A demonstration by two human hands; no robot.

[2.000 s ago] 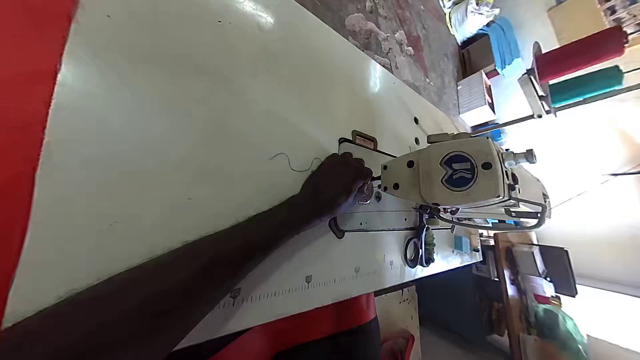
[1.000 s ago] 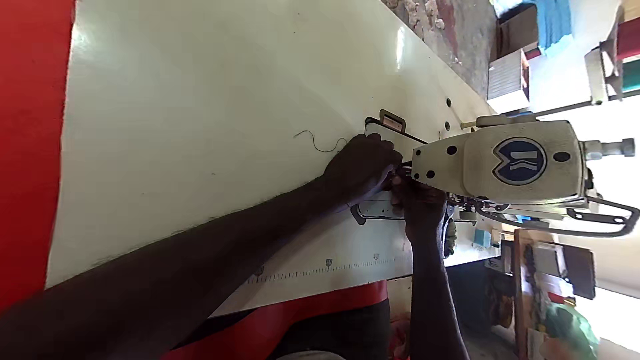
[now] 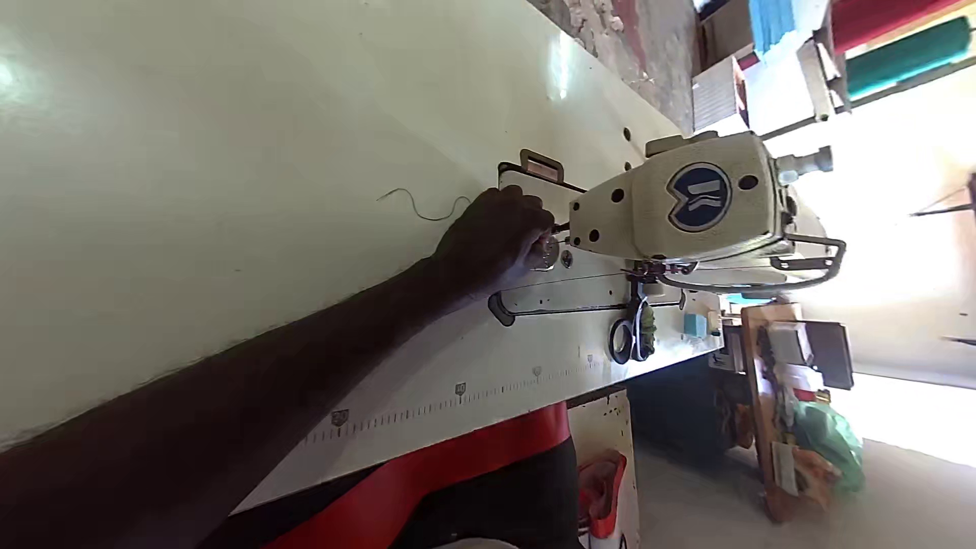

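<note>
My left hand [image 3: 503, 236] reaches in from the lower left, fingers curled at the needle end of a white industrial sewing machine [image 3: 690, 202]. Its fingertips are close to the needle area and partly hidden; whether they pinch something is unclear. A dark loose thread [image 3: 419, 213] curls on the white table from beside the knuckles. A fine reddish thread [image 3: 568, 280] stretches over the metal bed plate [image 3: 587, 293] to the machine's thread guides. Black-handled scissors [image 3: 621, 341] lie beside the machine head, next to a small green item [image 3: 647, 328]. My right hand is out of view.
A printed ruler scale [image 3: 457, 398] runs along the near table edge. A small blue block [image 3: 695, 325] stands right of the scissors. Red and green thread cones [image 3: 907, 57] are at the upper right. Red and black cloth lies below the edge. A cluttered wooden shelf [image 3: 762, 412] stands beyond.
My right hand came in beside the left at the needle area one second ago and has since left the view. The left hand has stayed by the needle. The view has shifted somewhat.
</note>
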